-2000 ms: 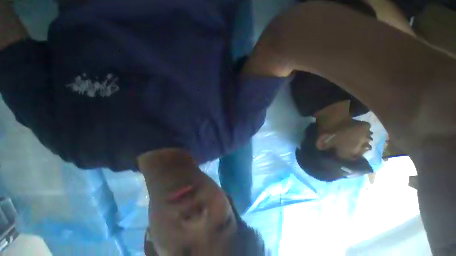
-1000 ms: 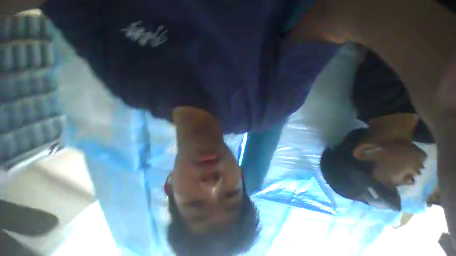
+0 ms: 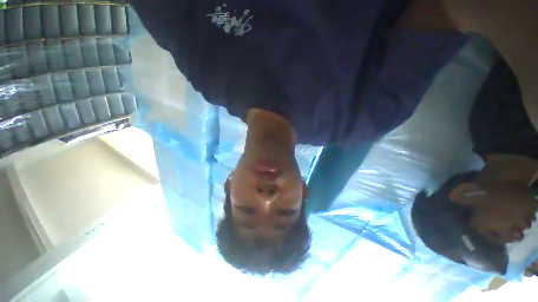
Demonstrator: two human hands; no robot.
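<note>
The view is upside down. A person in a dark blue shirt [image 3: 295,65] with pale lettering on the chest fills the upper middle, very close. Part of a bare arm [image 3: 501,29] crosses the upper right corner, blurred and cut off by the edge; whose arm it is cannot be told. No hand of mine can be made out. No cardboard work piece can be made out in front of me.
A second person in dark clothing [image 3: 501,112] is at the right. Blue plastic-wrapped goods [image 3: 183,183] stand behind them. Rows of stacked grey items [image 3: 65,59] are at upper left. Pale wall or ceiling panels [image 3: 82,189] show at lower left, with bright glare below.
The view has shifted, so both people now sit further right and higher. More of the stacked grey items and pale panels show at left. Less of the bare arm shows at right.
</note>
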